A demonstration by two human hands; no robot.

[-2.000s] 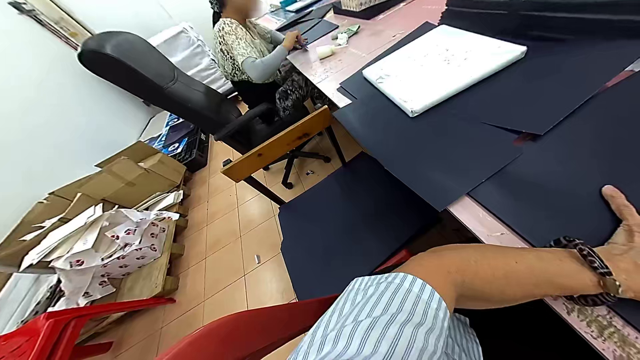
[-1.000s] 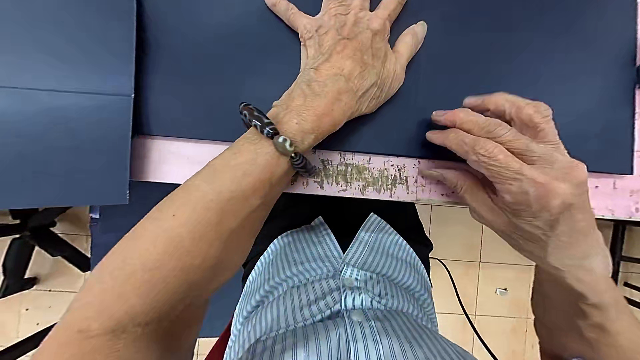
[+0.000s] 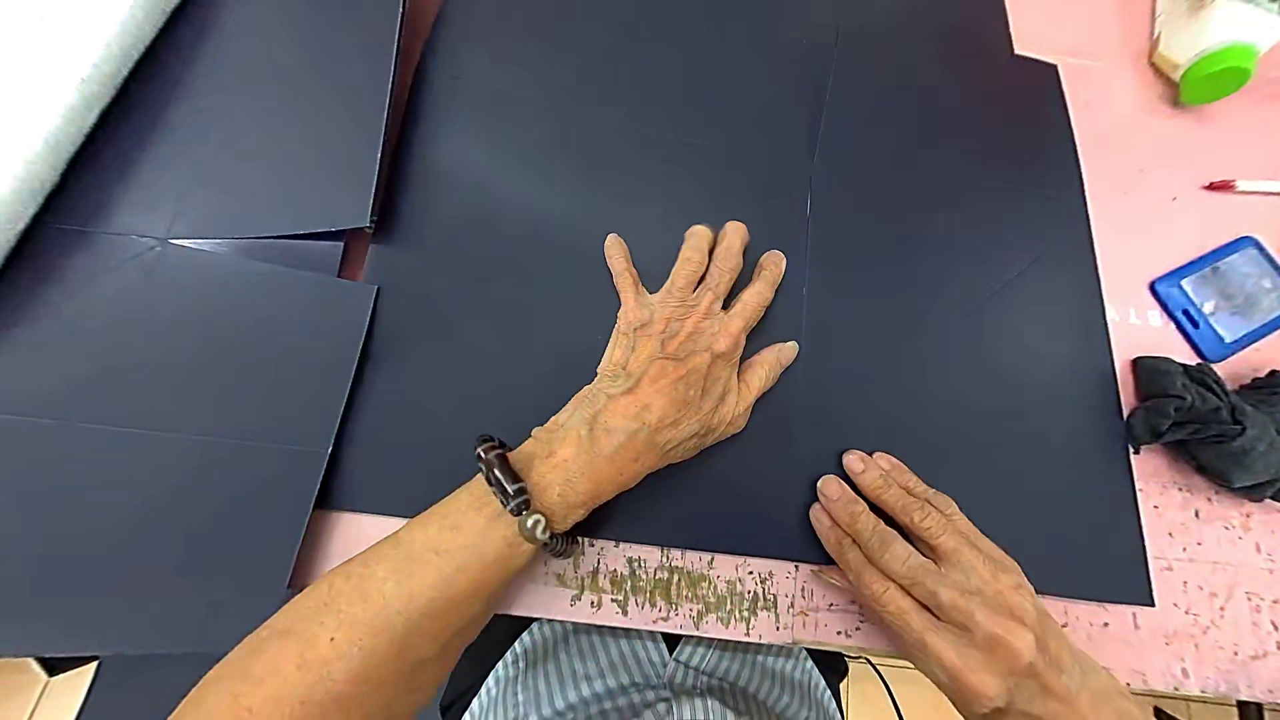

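Note:
A large dark navy sheet [image 3: 560, 200], creased by a fold line, lies flat on the pink tabletop [image 3: 1220, 560]. My left hand [image 3: 690, 350], with a beaded bracelet [image 3: 505, 485] at its wrist, rests palm down on the sheet with its fingers spread. Lower right, my right hand [image 3: 930, 570] lies over the sheet's near edge, its fingertips close to the fold line and its thumb mostly hidden. Neither hand holds anything. More navy sheets [image 3: 160, 360] with crease lines lie at the left, partly beside the large one.
Along the right side are a container with a green lid [image 3: 1218, 74], a red-tipped pen or marker [image 3: 1240, 187], a blue card holder [image 3: 1225, 300] and a crumpled black cloth [image 3: 1205, 425]. A white padded item [image 3: 70, 90] fills the upper left corner. The table's worn near edge borders my striped shirt.
The view has turned from the room to the table. Since one second ago, my right hand has come down onto the sheet's near edge; my left hand stays spread on the sheet.

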